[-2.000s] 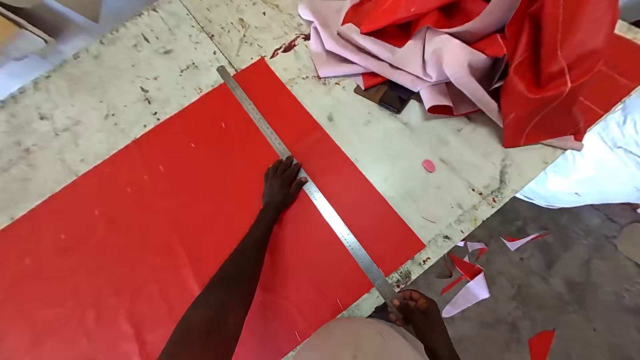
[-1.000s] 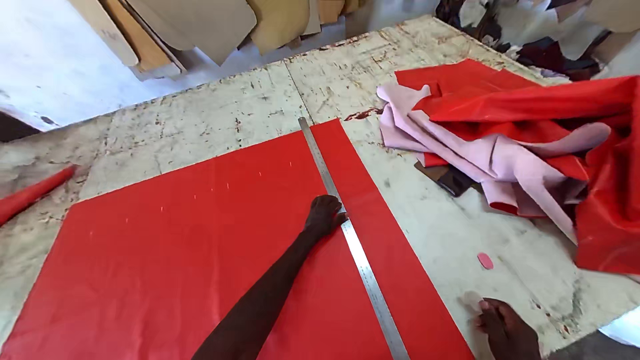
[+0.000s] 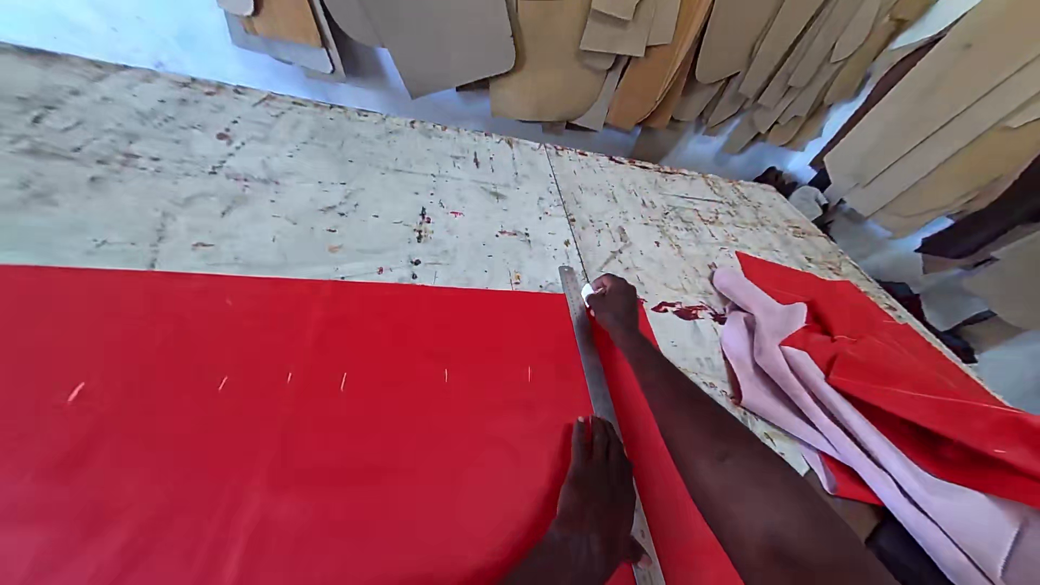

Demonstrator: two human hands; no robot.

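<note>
A sheet of smooth red material (image 3: 366, 455) lies flat over the table, with several short pale marks in a row near its far edge. Across its right part runs a long metal ruler (image 3: 597, 382), its far end just past the sheet's edge. My left hand (image 3: 600, 491) presses flat on the ruler's near part, thumb at its right side. Near the far end, my right hand (image 3: 613, 305) grips a small white piece, probably chalk (image 3: 587, 292), against the ruler's right edge. The ruler's near end runs out of view.
A crumpled heap of red material (image 3: 894, 390) with a pinkish backing lies at the right on the stained table (image 3: 366, 195). Something dark is partly under the heap. Flat brown pattern pieces (image 3: 561, 73) hang along the wall behind the table.
My right hand has moved from the near right of the sheet to the ruler's far end, a white piece now visible in it. The left hand stays on the ruler. The view has swung toward the wall.
</note>
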